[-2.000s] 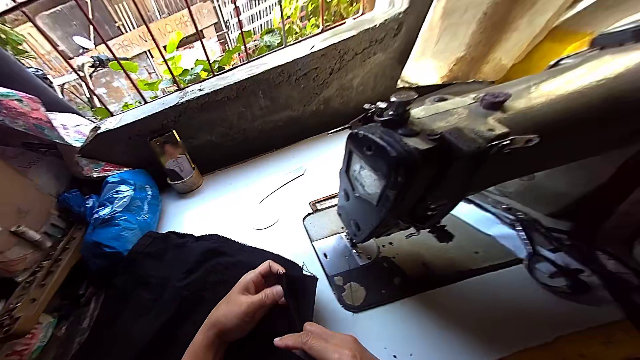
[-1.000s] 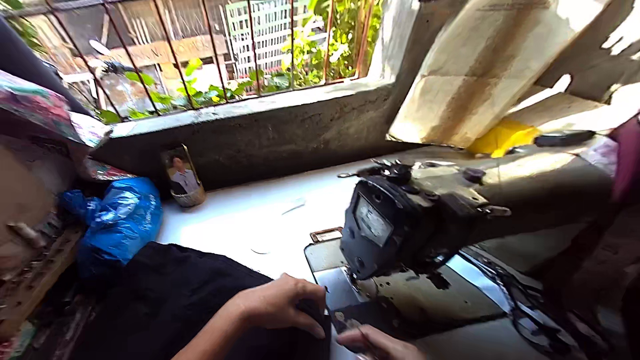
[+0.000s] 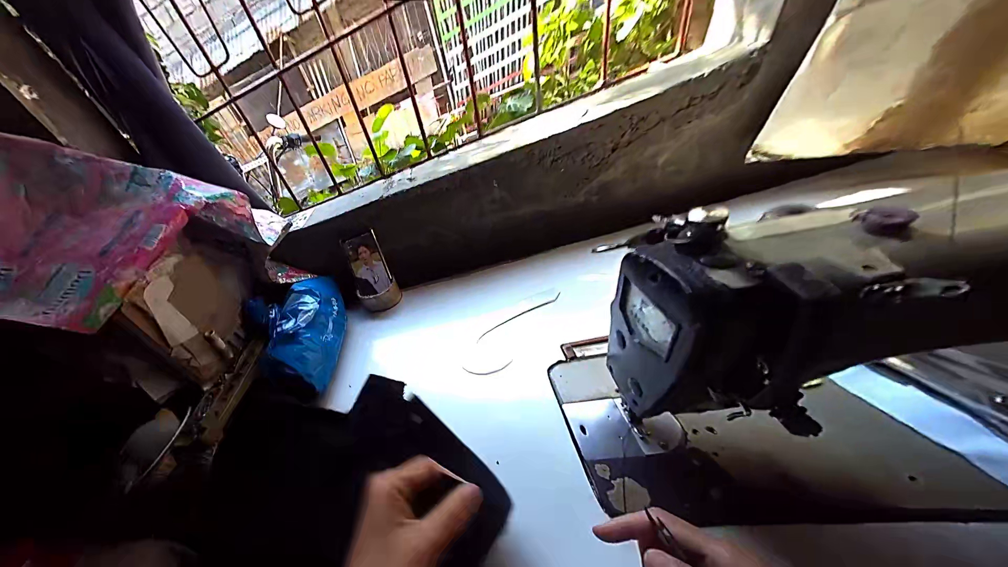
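Observation:
Black cloth (image 3: 425, 433) lies over the left part of the white table, at the front. My left hand (image 3: 417, 512) is on it with thumb and forefinger pinched around a fold of the cloth; the hand is a little blurred. At the bottom edge, just in front of the sewing machine's bed, my right hand (image 3: 661, 539) holds a small dark metal tool (image 3: 664, 529), perhaps thread snips, mostly hidden by the fingers. The head of the industrial sewing machine (image 3: 677, 331) stands right of the cloth, its needle area above the metal needle plate (image 3: 630, 425).
A blue plastic bag (image 3: 307, 335) and a can with a picture (image 3: 370, 272) stand at the table's back left. Thin curved strips (image 3: 516, 315) lie on the white table (image 3: 441, 339). Cluttered boxes (image 3: 181, 315) are at the left. A barred window with a concrete sill (image 3: 551, 134) runs behind.
My hands, close together before, are now apart, the left one further left with the cloth. The cloth's edge has come away from the machine bed. The view has shifted.

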